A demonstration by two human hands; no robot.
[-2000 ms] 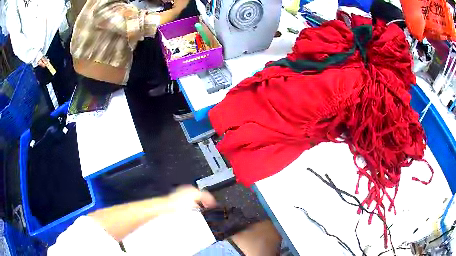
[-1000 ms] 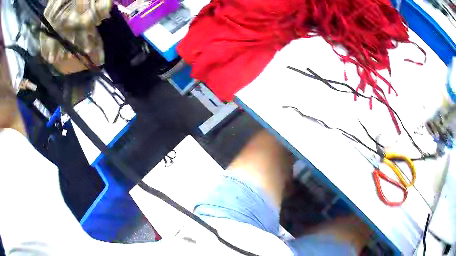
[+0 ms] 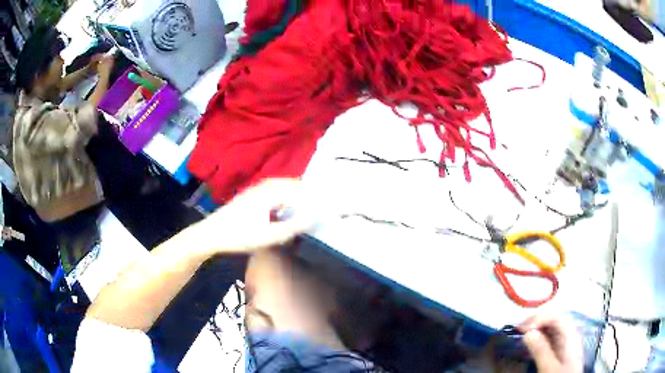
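Observation:
Black cords point(image 3: 408, 224) lie loose on the white table point(image 3: 394, 255). Scissors point(image 3: 531, 266) with one yellow and one red handle loop lie at the right, near a sewing machine's needle area. My left hand point(image 3: 273, 218) is blurred at the table's front edge, left of the cords; its grip is unclear. My right hand point(image 3: 550, 341) is at the front edge, below the scissors, with its fingertips closed on a short dark piece of black cord. A red garment bundle point(image 3: 270, 109) with hanging red ties point(image 3: 437, 80) covers the far left of the table.
The sewing machine point(image 3: 594, 124) stands at the right, with a blue trough point(image 3: 554, 33) behind. A purple box point(image 3: 146, 120) and a grey machine part point(image 3: 171, 36) are upper left, near another person point(image 3: 55, 146). More black cords lie on my lap point(image 3: 292, 355).
The view has shifted. My left arm has come from the left edge towards the table's front edge. My right hand now shows clearly below the scissors. The long cord across my lap no longer shows stretched out.

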